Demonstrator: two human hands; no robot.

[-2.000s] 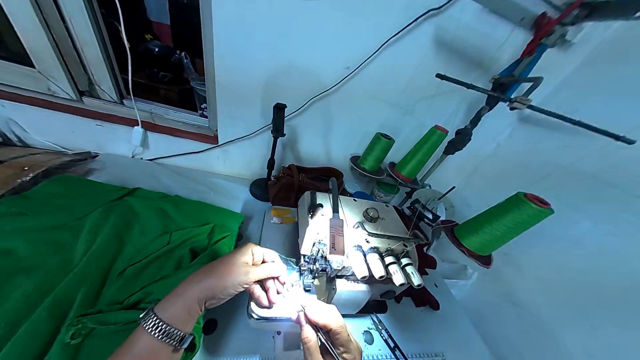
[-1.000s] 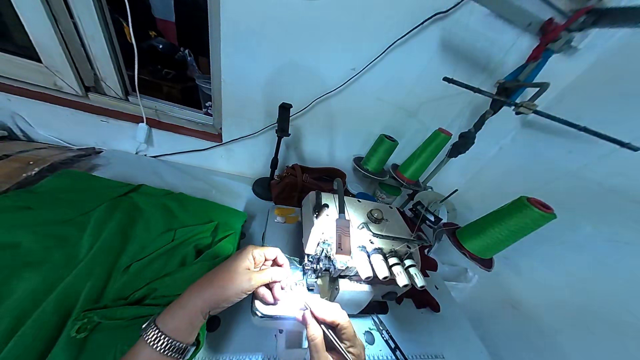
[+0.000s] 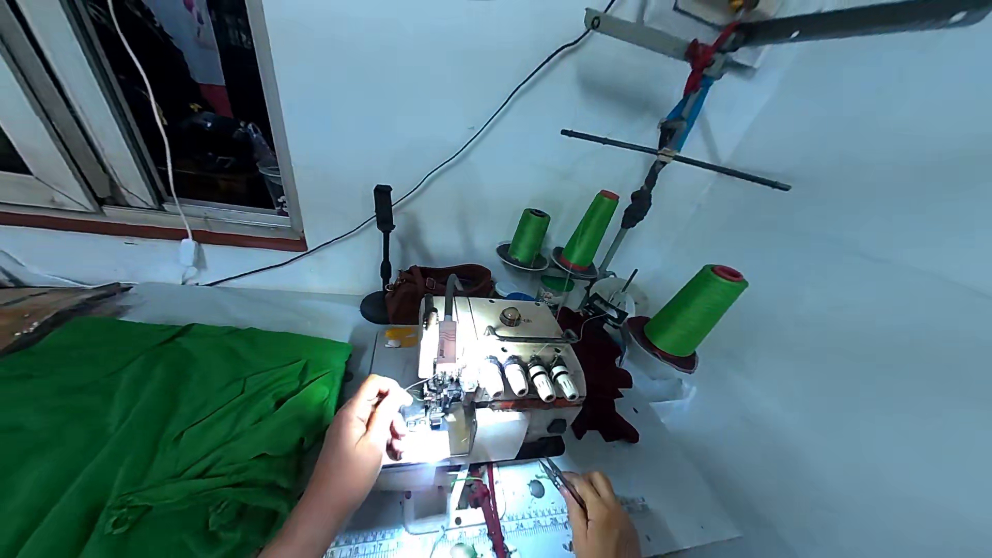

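An overlock sewing machine [image 3: 504, 341] stands on the table, its needle area brightly lit. My left hand [image 3: 372, 422] is at the left of the needle area, thumb and forefinger pinched together beside a fine thread [image 3: 416, 384]. Whether the fingers grip that thread is hard to tell. At the lower right, my right hand [image 3: 601, 511] holds dark metal tweezers [image 3: 562, 482], tips pointing up and left, just in front of the machine. Green fabric [image 3: 170, 418] lies to the left of my left arm.
Green thread cones [image 3: 696, 308] stand behind and right of the machine. Dark red cloth [image 3: 601, 380] lies at its right side. A brown bag [image 3: 434, 288] and a black stand [image 3: 384, 256] are behind it. A printed ruler strip [image 3: 535, 521] runs along the front.
My right hand has moved from beside my left hand at the needle area to the lower right. The watch on my left wrist, seen earlier, no longer shows.
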